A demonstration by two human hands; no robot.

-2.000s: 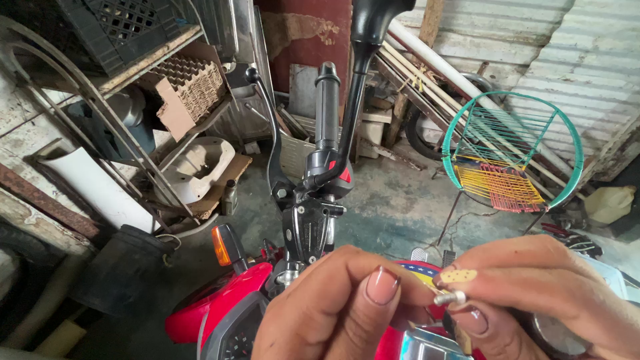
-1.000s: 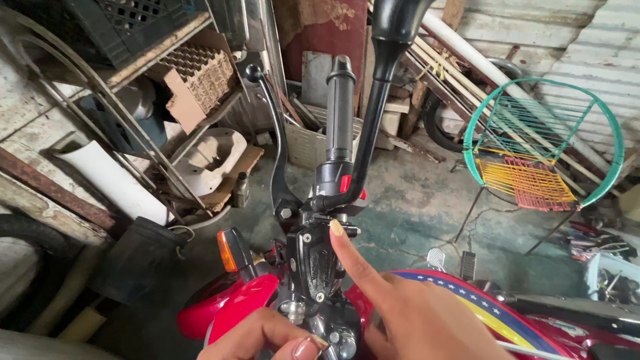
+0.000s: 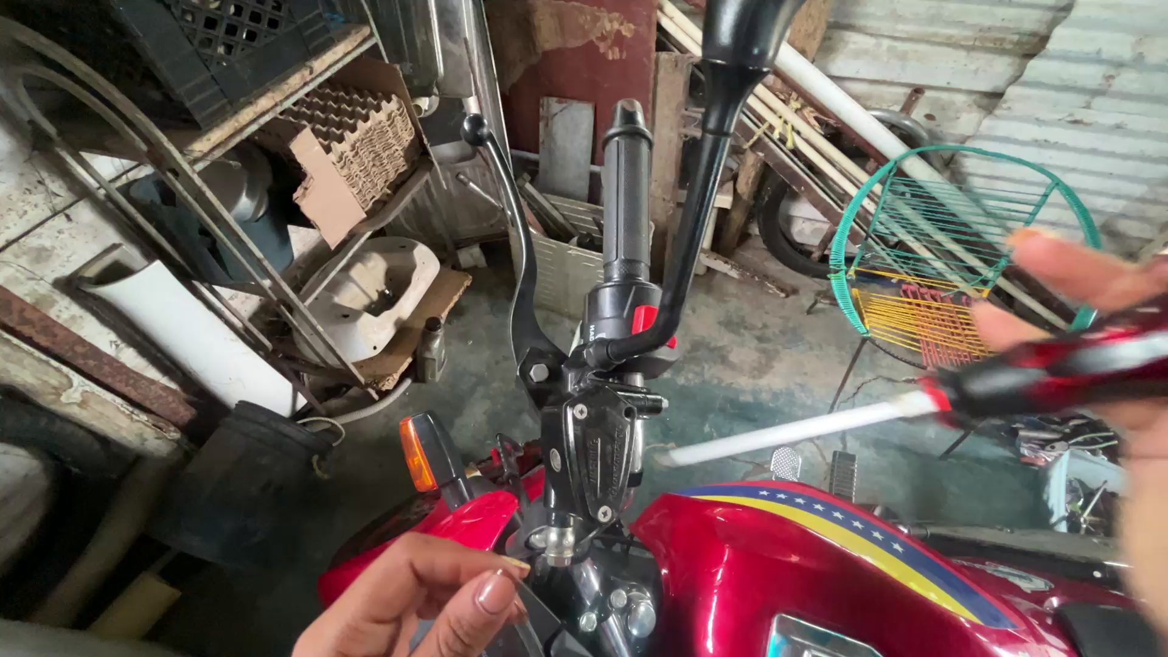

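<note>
My right hand (image 3: pixel 1113 365), blurred at the right edge, holds a screwdriver with a red and black handle (image 3: pixel 1049 370). Its pale shaft (image 3: pixel 794 429) points left toward the black brake fluid reservoir (image 3: pixel 589 452) on the motorcycle handlebar, apart from it. Two screws show in the reservoir's cap. Below the reservoir, my left hand (image 3: pixel 429 598) has thumb and index fingertip pinched together; whether something small sits between them I cannot tell. Beyond are the brake lever (image 3: pixel 525 274), the rubber grip (image 3: pixel 627 196) and the mirror stem (image 3: pixel 698 219).
The red fuel tank (image 3: pixel 730 557) with a striped, starred decal lies at lower right. An orange turn signal (image 3: pixel 420 454) sticks out left of the reservoir. A metal rack (image 3: pixel 210 228) stands left, a green and yellow corded chair (image 3: pixel 967 265) right.
My right hand, which pointed at the reservoir area a second ago, is now at the right with a screwdriver. Two seconds ago both hands were together around a small metal piece.
</note>
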